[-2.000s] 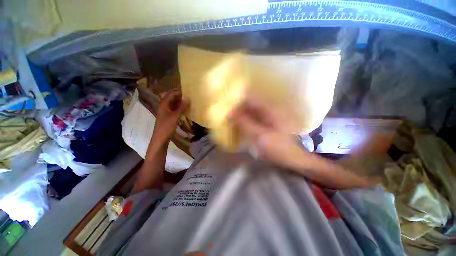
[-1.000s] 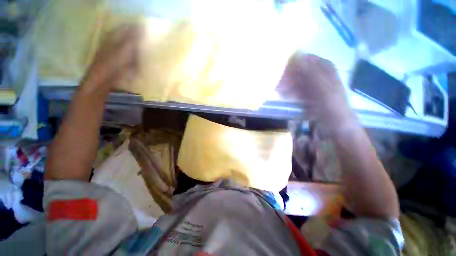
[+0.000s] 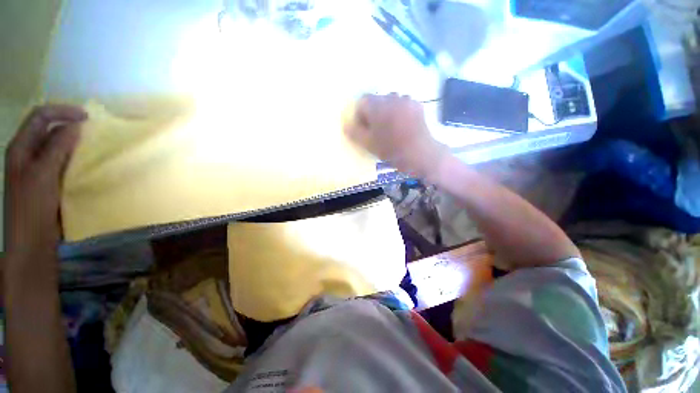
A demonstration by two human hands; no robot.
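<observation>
A pale yellow fabric panel [image 3: 146,176] lies on the white sewing table, its lower edge along the table's front edge. Its middle is lost in glare. My left hand [image 3: 47,142] pinches the panel's upper left corner between thumb and fingers. My right hand [image 3: 387,127] is closed at the panel's right end; the fabric in its fingers is washed out by light. Stacked yellow cut panels [image 3: 315,261] lie across my lap below the table edge. The machine head is hidden in glare.
A black smartphone [image 3: 485,106] lies right of my right hand, beside a control box [image 3: 568,96] at the table's right end. A blue tool [image 3: 403,31] lies behind on the table. Khaki cloth [image 3: 637,284] is heaped at lower right. White paper [image 3: 165,357] is at lower left.
My hands have moved from the lap stack up to the table, and the yellow panel is now spread flat between them. The view has shifted to the right, showing the phone more centrally.
</observation>
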